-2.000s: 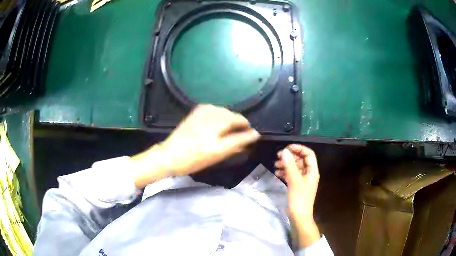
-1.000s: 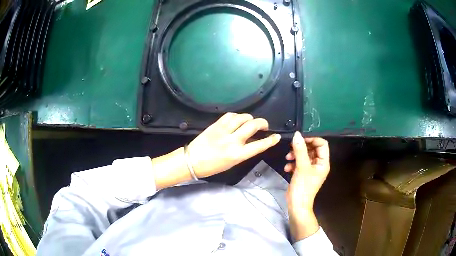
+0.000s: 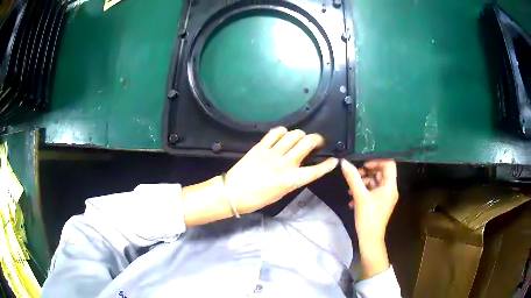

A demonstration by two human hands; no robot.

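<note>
A square black plastic frame [image 3: 192, 125] with a big round opening lies flat on the green bench top, its near edge along the bench edge. My left hand [image 3: 276, 166] lies over the frame's near edge, fingertips on the frame and thumb reaching to its near right corner. My right hand [image 3: 372, 186] is at that corner, thumb and index finger pinched together beside the left thumb. A thin dark sealing strip [image 3: 407, 153] appears to trail right from the corner along the bench edge. The part between my fingertips is too small to make out.
A stack of black frames [image 3: 32, 58] stands at the far left on the green bench [image 3: 407, 70]. Another black frame or stack [image 3: 515, 75] is at the right edge. Yellow strips [image 3: 11, 233] hang at lower left. A brown open cardboard box [image 3: 460, 244] is below the bench at right.
Both hands have moved right along the near edge to the frame's near right corner. The frame moved slightly towards me after the first frame. A dark strip now shows right of the corner.
</note>
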